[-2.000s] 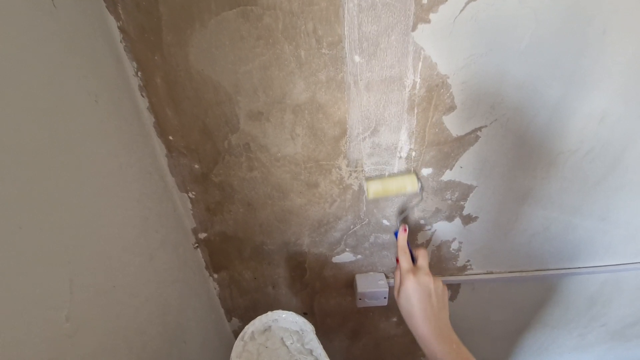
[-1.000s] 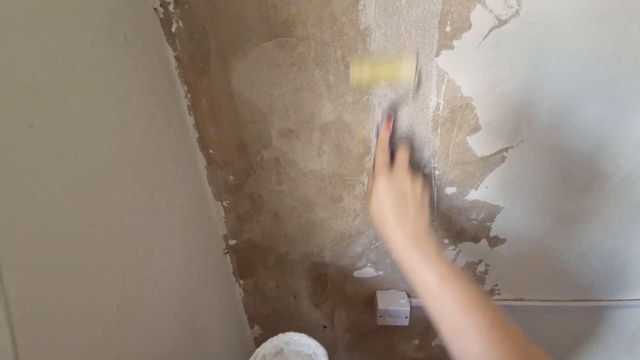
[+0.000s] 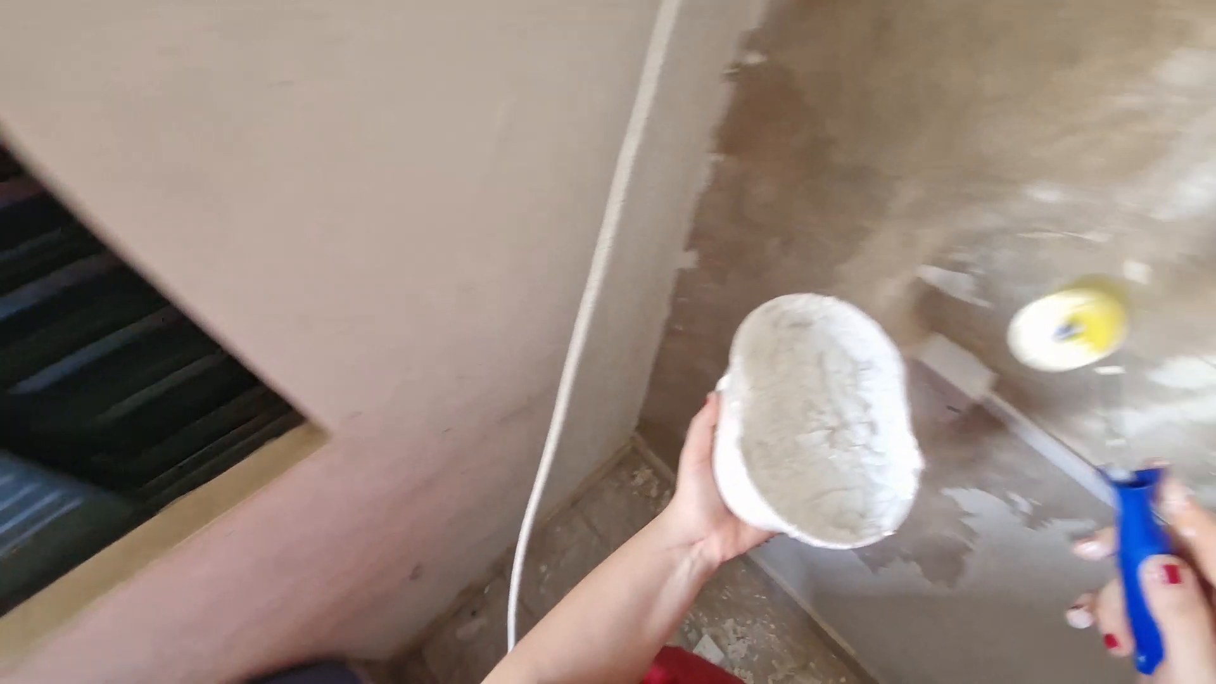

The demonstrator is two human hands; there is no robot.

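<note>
My left hand [image 3: 708,489] holds a white plastic tub [image 3: 819,423] from below and its left side; the inside is coated with whitish residue. In my right hand [image 3: 1164,570], at the right edge, is the blue handle of a small paint roller [image 3: 1069,325]. The yellow-and-white roller head points up, in front of the wall, to the right of the tub and apart from it. Behind them is a patchy brown wall [image 3: 855,180] with flaked paint. How much liquid lies in the tub cannot be told.
A white cable [image 3: 598,256] hangs along the pale wall [image 3: 399,190] near the corner. A dark opening [image 3: 104,380] with a ledge is at left. Behind the tub and roller are a white electrical box [image 3: 955,370] and cable trunking [image 3: 1050,445]. Debris lies on the floor [image 3: 741,627].
My right hand has brought the roller off the wall, where it was up on the brown patch. My left hand now shows with the tub. The view has swung left and down.
</note>
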